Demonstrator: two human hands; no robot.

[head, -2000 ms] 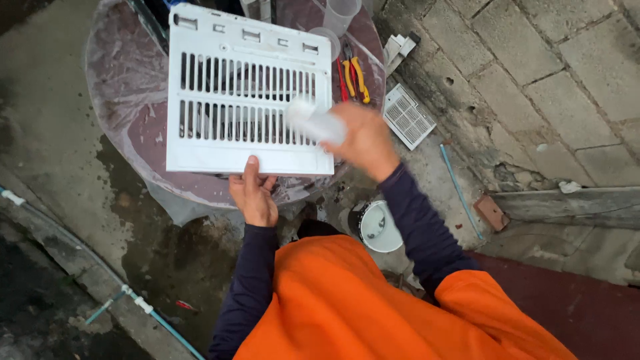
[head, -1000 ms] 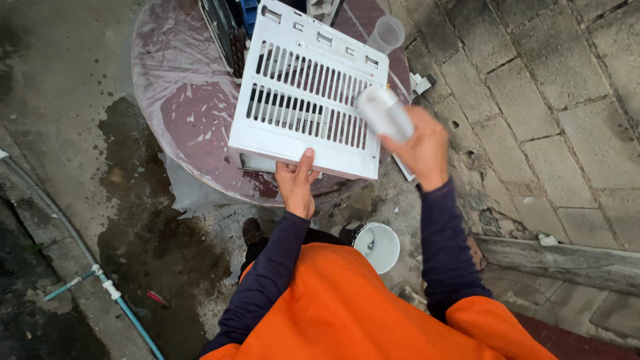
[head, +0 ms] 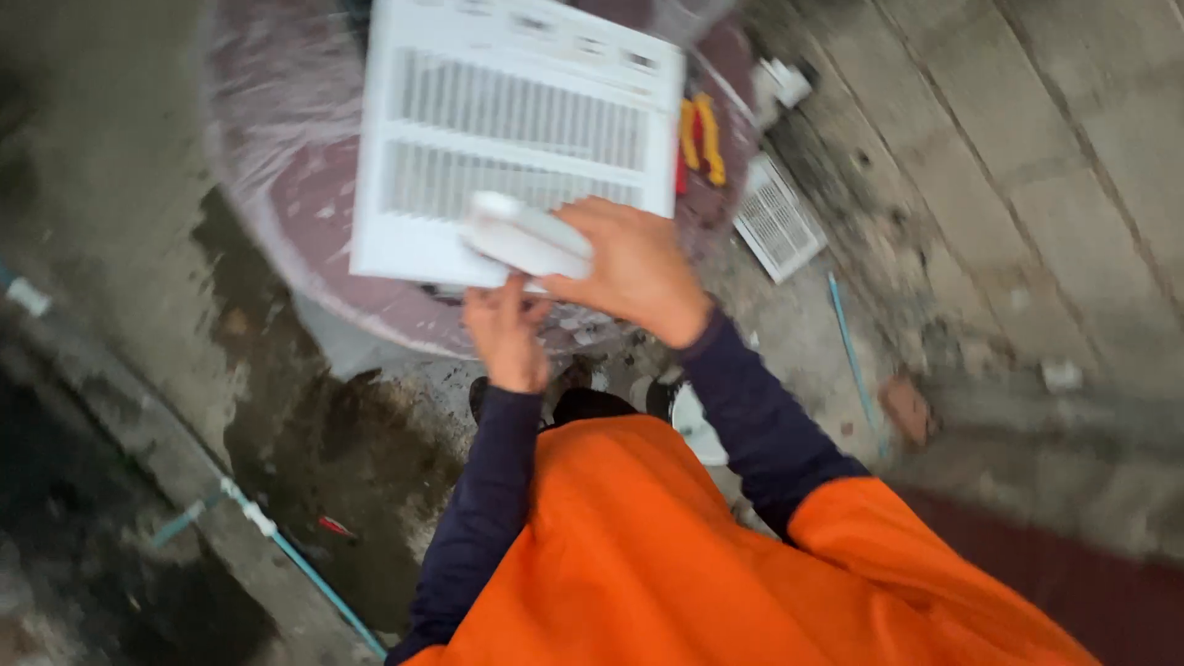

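A white slotted panel (head: 518, 129), with two rows of vents and small cut-outs along its far edge, is held tilted over a round table (head: 305, 250) covered in clear plastic. My left hand (head: 509, 333) grips the panel's near edge. In my right hand (head: 638, 268) is a white object (head: 525, 239), blurred by motion, perhaps a bottle or a brush; its kind cannot be told. It lies over the panel's near edge, just above my left thumb. Yellow-handled pliers (head: 708, 139) rest on the table to the right of the panel.
A smaller white slotted grille (head: 780, 220) is on the ground right of the table. A white bucket (head: 698, 425) stands near my right forearm. Blue pipes (head: 324, 583) run along the lower left floor. A brick piece (head: 906, 410) lies by the wall at right.
My right hand has moved from the panel's right side to its near edge with the white object. My left hand keeps its hold on the panel. The view has shifted.
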